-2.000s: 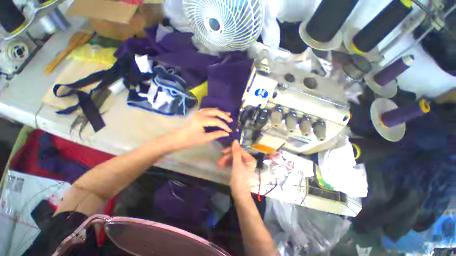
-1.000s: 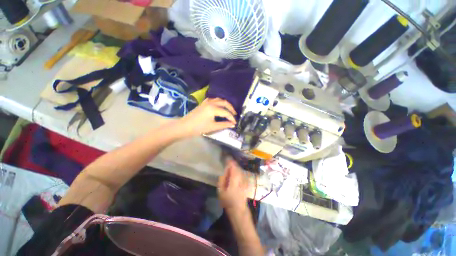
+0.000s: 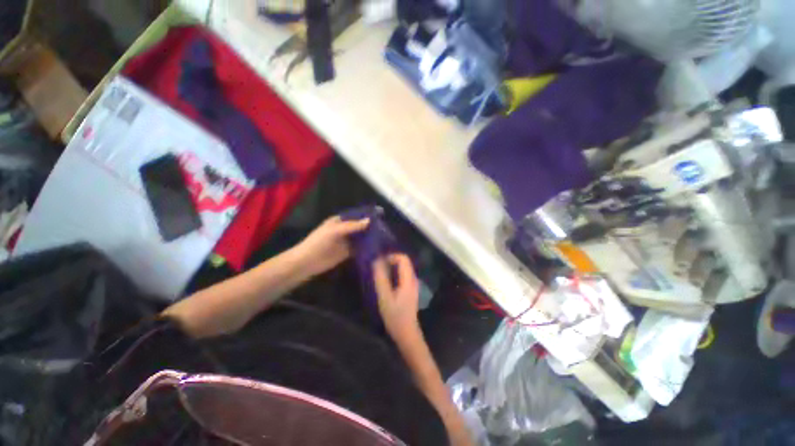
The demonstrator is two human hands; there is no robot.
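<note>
A small dark purple cloth piece (image 3: 370,248) is held between my two hands, in front of the table edge and above my lap. My left hand (image 3: 331,242) pinches its upper left end. My right hand (image 3: 397,292) holds its right side with bent fingers. Another dark purple panel (image 3: 545,157) lies on the table beside the overlock machine (image 3: 689,218). The picture is slightly blurred, so the cloth's edges are hard to tell.
A white package (image 3: 83,196) with a black phone (image 3: 170,197) lies on red cloth (image 3: 296,144) at the left. A blue-striped bundle (image 3: 449,65) lies on the pale table (image 3: 383,131). White scraps (image 3: 580,322) and plastic bags (image 3: 532,392) are at the right front. The fan (image 3: 671,26) is behind.
The view has turned left and down. Both hands have left the machine and come together off the table's front edge, now holding a small purple piece.
</note>
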